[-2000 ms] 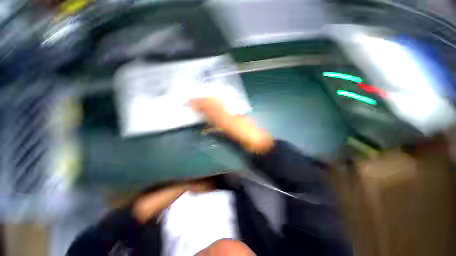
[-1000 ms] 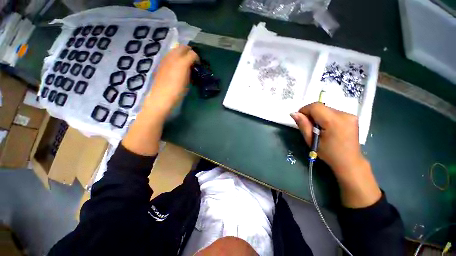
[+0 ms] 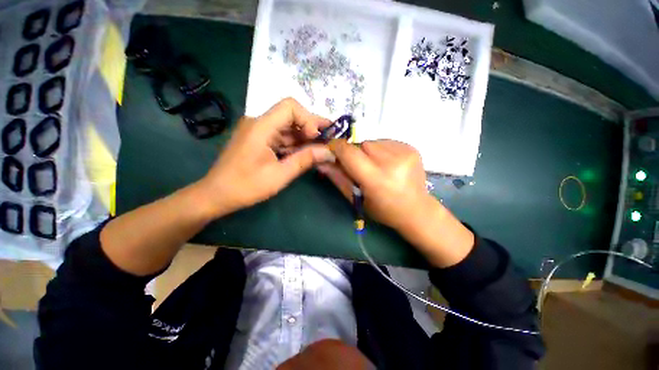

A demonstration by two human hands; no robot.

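Observation:
My left hand (image 3: 264, 155) holds a glossy black frame (image 3: 337, 129) over the front edge of the white parts tray. My right hand (image 3: 386, 173) holds the vacuum pen (image 3: 358, 208), its yellow tip part at the frame. The fingers of both hands meet and hide most of the frame and the pen's tip. The parts tray (image 3: 441, 160) has tiny silver-grey pieces (image 3: 321, 63) in its left compartment and dark and white pieces (image 3: 449, 66) in its right one. Loose black frames (image 3: 181, 87) lie in a pile left of the tray.
A blister tray (image 3: 69, 137) with rows of black frames is at the left. A clear air hose (image 3: 433, 307) runs from the pen to the right. A control box (image 3: 639, 195) with green lights is at the right edge. A yellow ring (image 3: 572, 193) and small specks lie on the green mat.
My left hand has moved from between the blister tray and the loose frames to the parts tray's front, now holding a frame. My right hand has moved left with the pen to meet it. The view has shifted.

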